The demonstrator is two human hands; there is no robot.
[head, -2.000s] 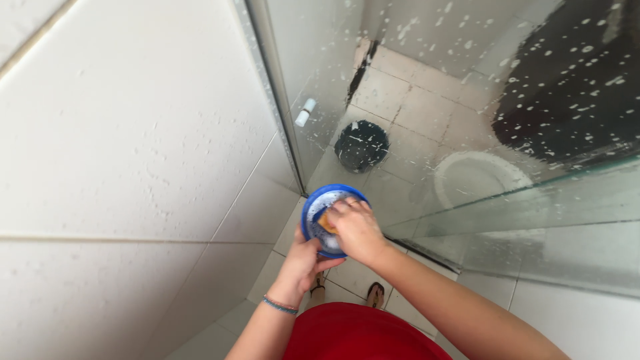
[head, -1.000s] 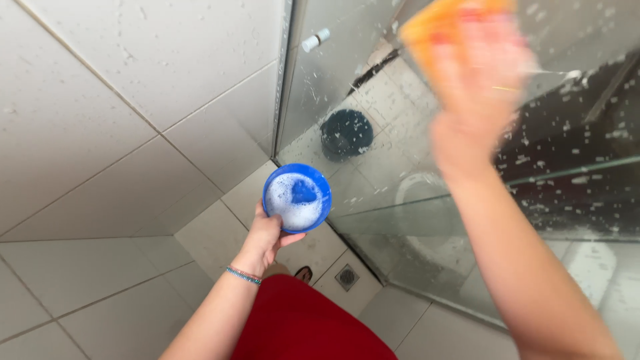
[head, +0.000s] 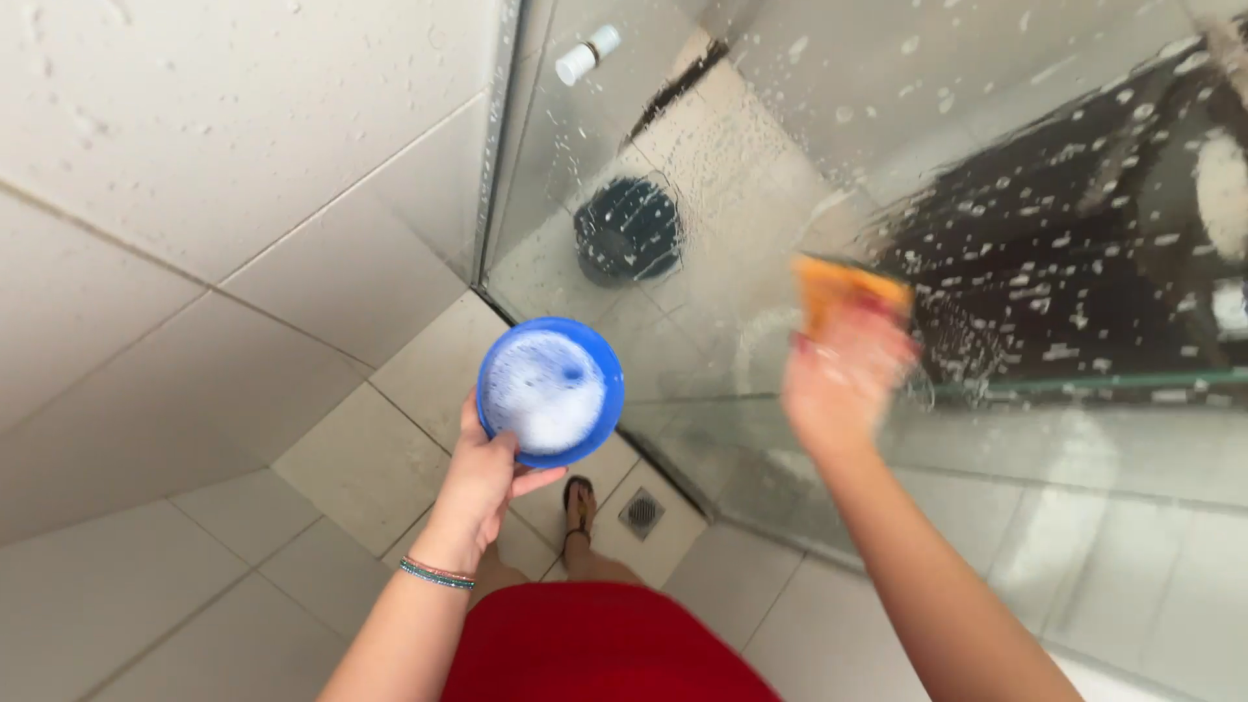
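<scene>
My left hand grips the lower left rim of a round blue plastic bowl, which holds white suds. Over on the right, my right hand, blurred, has an orange sponge under its fingers, against or very close to the shower glass panel. A darker layer shows along the sponge's top edge. Drops and foam streaks dot the glass around it.
Behind the glass stand a dark bin and a blurred dark surface. A small white fitting sits on the glass. White tiled wall rises at left. A floor drain lies beside my sandalled foot.
Two seconds ago my right hand held the sponge in the bowl; a second ago it was high on the right. Now it is lower, still with the sponge. My left hand keeps hold of the bowl.
</scene>
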